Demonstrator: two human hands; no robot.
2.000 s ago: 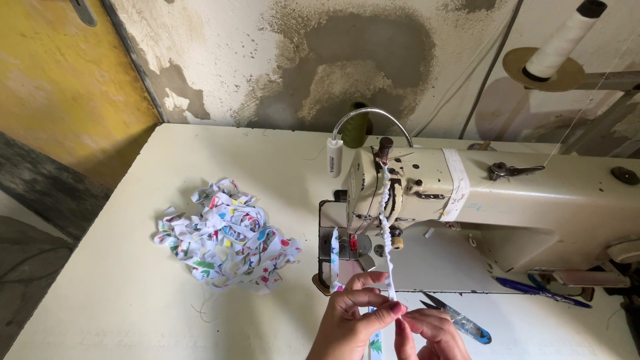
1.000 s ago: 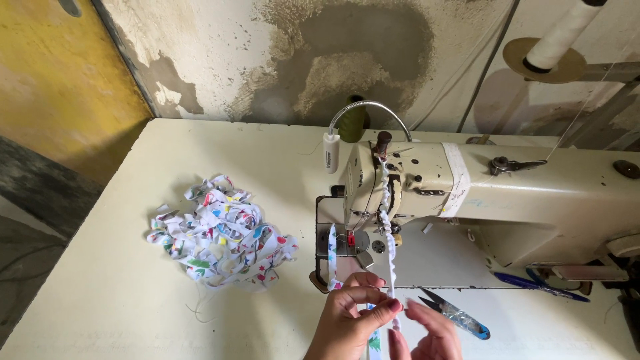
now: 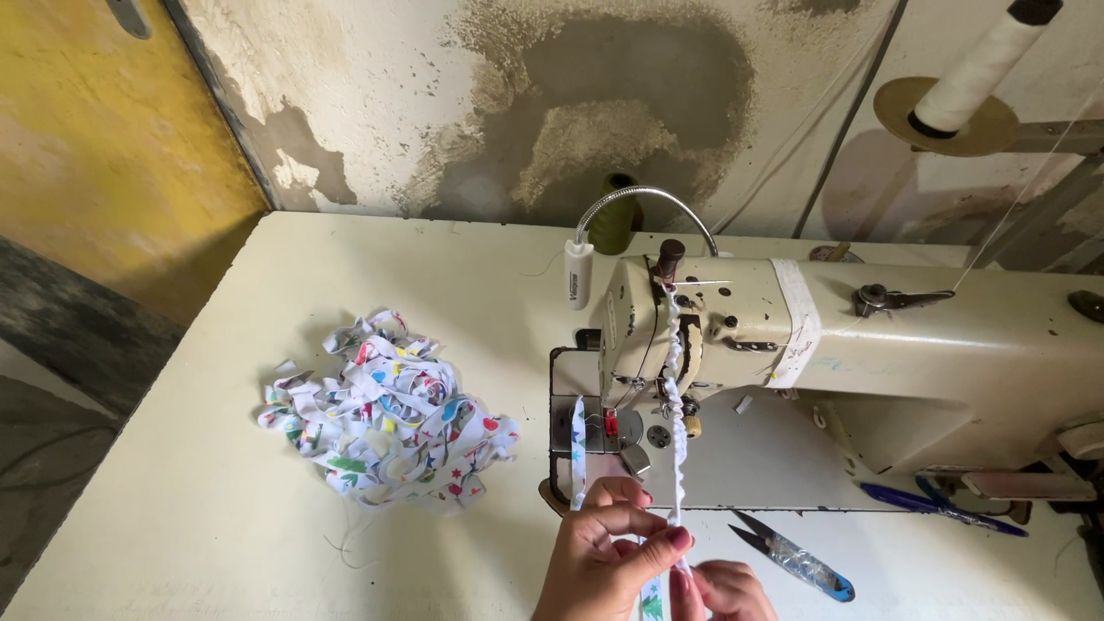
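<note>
A white twisted fabric cord (image 3: pixel 675 431) runs from the dark knob (image 3: pixel 670 257) on the sewing machine's head down to my hands. My left hand (image 3: pixel 608 548) pinches it between thumb and forefinger in front of the machine. Just below and to the right, my right hand (image 3: pixel 720 591) grips the cord's lower part with its fingertips, partly cut off by the frame's bottom edge. A flat printed fabric strip (image 3: pixel 579 448) lies by the presser foot and passes behind my left hand; a printed piece shows again below it.
A tangled pile of printed fabric strips (image 3: pixel 397 414) lies on the white table (image 3: pixel 216 517) at left. Thread snips (image 3: pixel 798 556) are right of my hands, with blue-handled scissors (image 3: pixel 940 509) farther right. The sewing machine (image 3: pixel 931 336), bendable lamp (image 3: pixel 579 274) and thread cone (image 3: pixel 983 69) stand behind.
My right hand's fingers, raised beside the cord a second ago, are now lower and closed on it. My left hand still pinches the cord.
</note>
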